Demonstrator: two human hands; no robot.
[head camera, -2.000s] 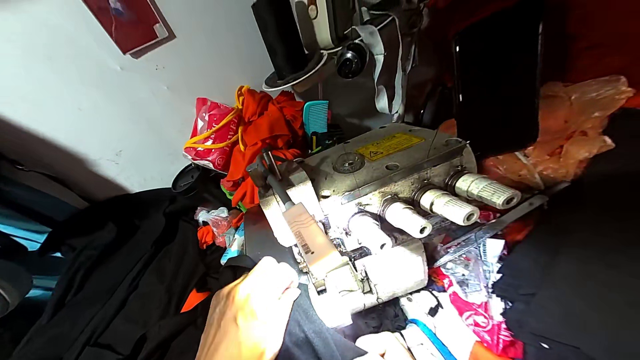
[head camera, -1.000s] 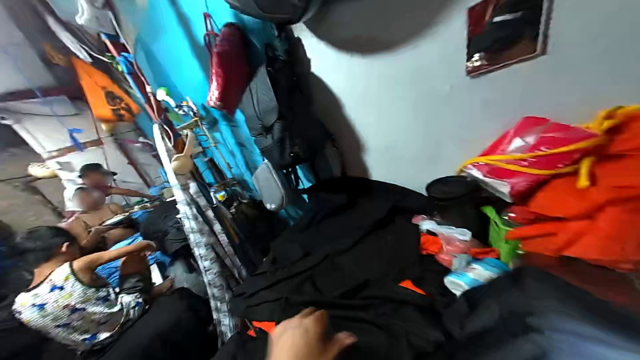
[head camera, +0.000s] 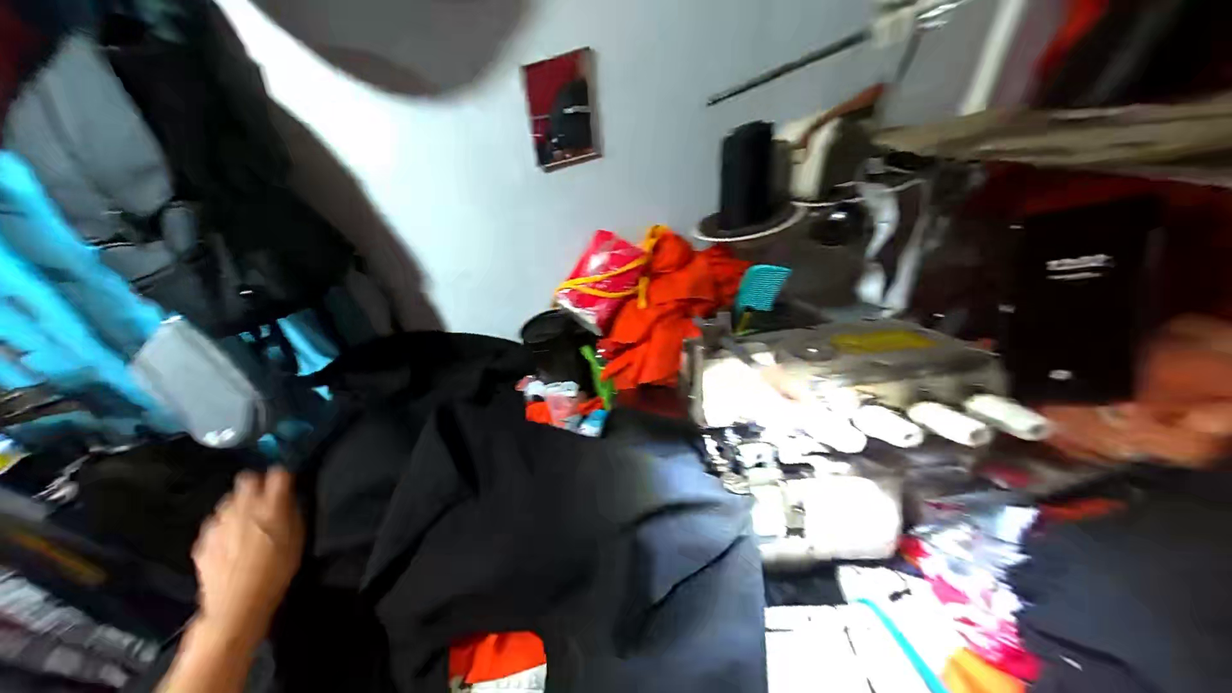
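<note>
My left hand (head camera: 250, 544) is blurred at the lower left, at the left edge of a heap of black cloth (head camera: 500, 520); whether its fingers grip the cloth is unclear. The cloth spreads across the middle and reaches the needle area of an overlock sewing machine (head camera: 837, 500) on the right. The machine has several white tension dials (head camera: 948, 423) in a row. My right hand is out of view.
Behind the cloth lie orange fabric (head camera: 664, 318), a pink plastic bag (head camera: 604, 274) and a black round container (head camera: 556, 337). A black thread cone (head camera: 748, 178) stands behind the machine. Bags (head camera: 197, 380) hang at the left. Fabric scraps (head camera: 972, 587) lie in front right.
The view has swung left and then partly back right. My left hand was beside the machine's needle area two seconds ago and is now at the heap's left side.
</note>
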